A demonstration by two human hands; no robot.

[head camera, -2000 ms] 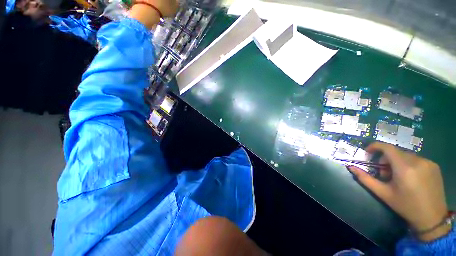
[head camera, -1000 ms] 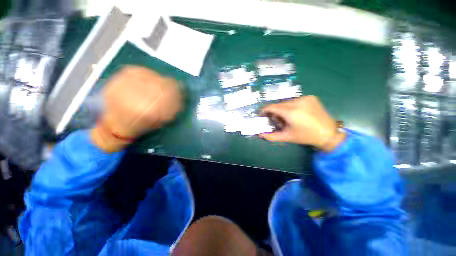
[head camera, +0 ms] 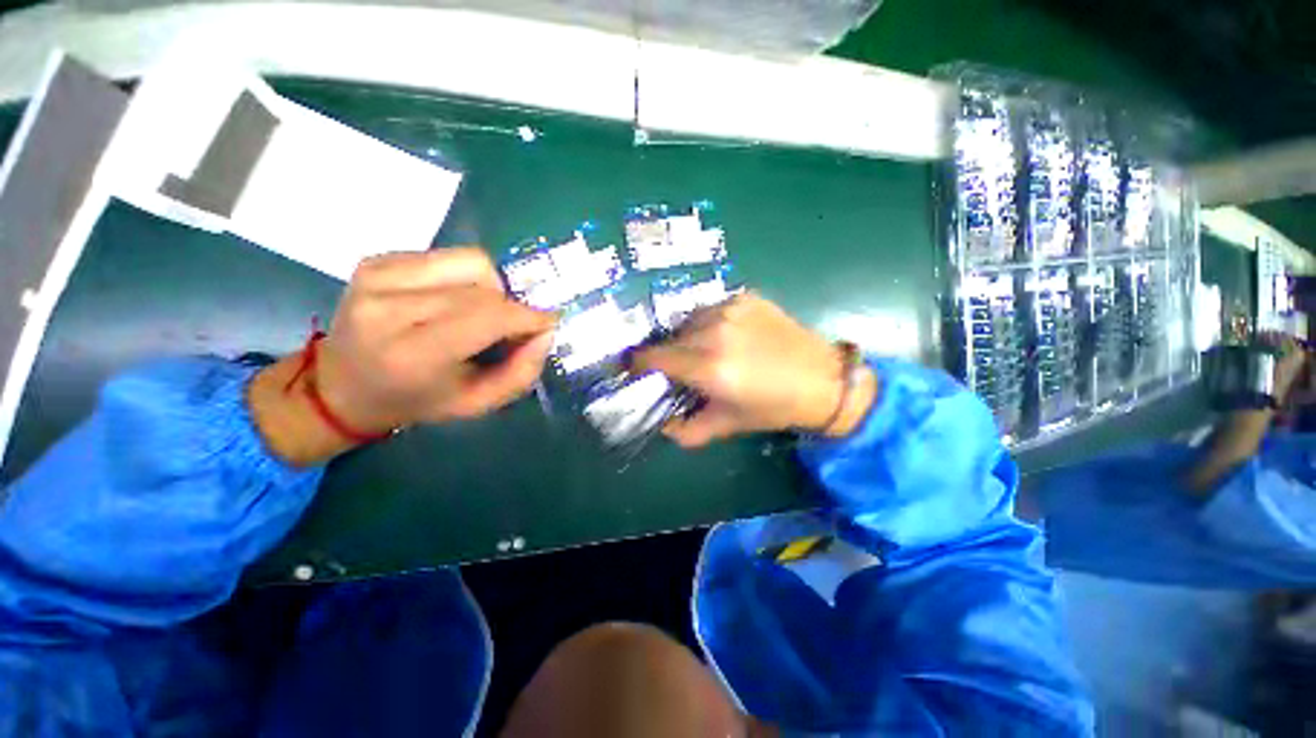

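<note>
Several small circuit boards (head camera: 676,239) with blue edges and silver areas lie grouped on the green mat (head camera: 808,231). My right hand (head camera: 743,368) is over the nearest boards, fingers bent, with thin dark tweezers (head camera: 631,418) blurred at its fingertips. The lowest board is partly hidden by this hand. My left hand (head camera: 433,346) is just left of the boards, thumb and finger pinched close to a board's edge; whether it holds anything is too blurred to tell.
A white folded backing sheet (head camera: 339,180) with a grey part and a long grey-beige strip (head camera: 55,173) lie at the left. A clear blister tray of boards (head camera: 1068,260) is at the right. Another person's blue sleeve (head camera: 1169,512) shows beyond it.
The view has swung right. My left hand came from the far left, over the blister tray, to beside the boards. My right hand stays at the boards with the tweezers.
</note>
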